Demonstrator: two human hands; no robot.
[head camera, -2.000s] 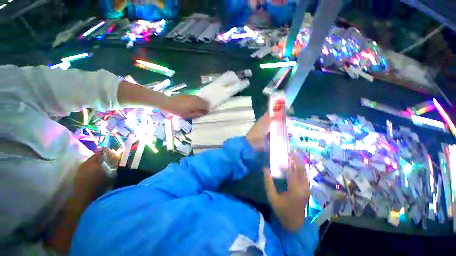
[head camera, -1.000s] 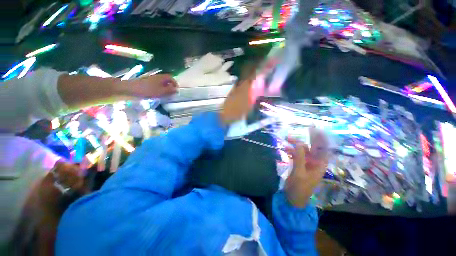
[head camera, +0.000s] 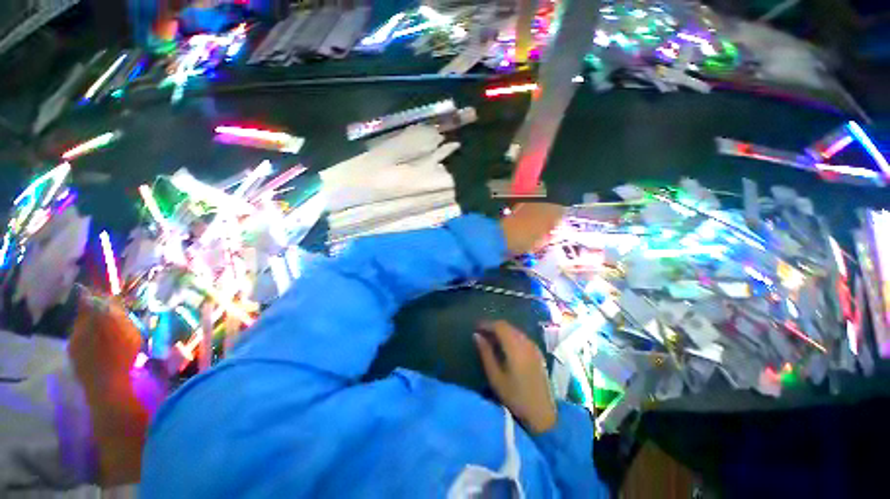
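My left hand (head camera: 532, 229), in a blue sleeve, is at the upper left edge of a large heap of LED light strips (head camera: 683, 283). Its fingertips are lost in glare, so I cannot tell if they hold a strip. My right hand (head camera: 519, 375) is lower, over the dark bench left of the heap, with thumb and fingers slightly apart and nothing visible in it. White flat strips (head camera: 390, 200) lie stacked left of my left hand, some fanned out on top.
Another person's hand (head camera: 102, 341) is at the lower left beside a second glowing heap (head camera: 215, 258). A metal post (head camera: 554, 88) stands on the bench beyond my left hand. Single light strips (head camera: 259, 137) lie across the bench. More piles (head camera: 312, 34) line the far side.
The strip held earlier no longer shows in my hands. My left hand has moved right to the heap; my right hand has moved left and down. The other person's arm has left the white strips.
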